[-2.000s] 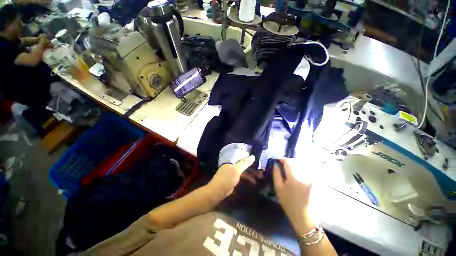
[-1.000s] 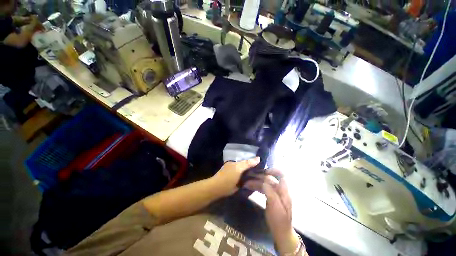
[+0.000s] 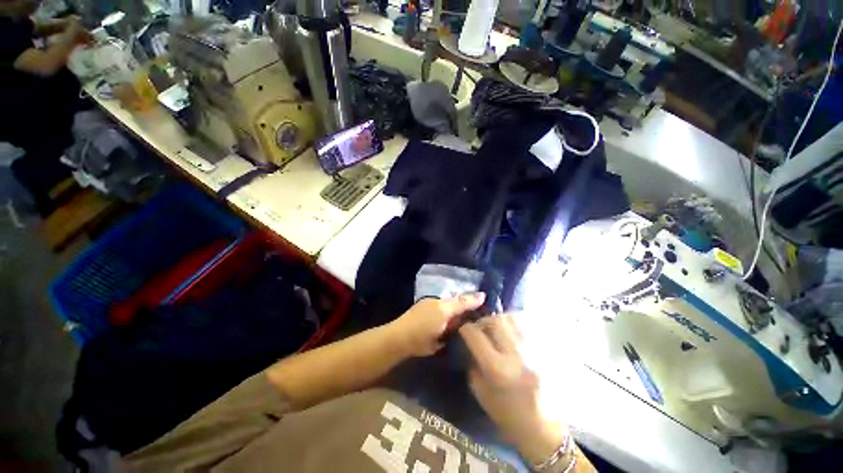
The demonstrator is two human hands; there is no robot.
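Note:
A dark garment piece (image 3: 448, 199) lies spread over the white table, its near edge at the table's front. A white panel (image 3: 448, 280) shows on it just above my left hand. My left hand (image 3: 437, 321) pinches the garment's near edge between thumb and fingers. My right hand (image 3: 502, 358) is beside it, fingertips at the same edge, partly washed out by glare; the cloth under its fingers is hidden. The lockstitch machine (image 3: 712, 323) stands to the right, its needle area lost in bright light. Blue thread snips (image 3: 644, 373) lie on the machine bed.
A smartphone (image 3: 349, 146) is propped near a steel flask (image 3: 325, 69) and an older beige sewing machine (image 3: 245, 97). A blue crate (image 3: 139, 245), a red crate (image 3: 331, 300) and a dark bundle (image 3: 199, 356) are at the left. A person's arm shows at the far left.
My right hand has moved in close to my left hand at the cloth edge, its fingers now bent down over it. The camera view has shifted slightly.

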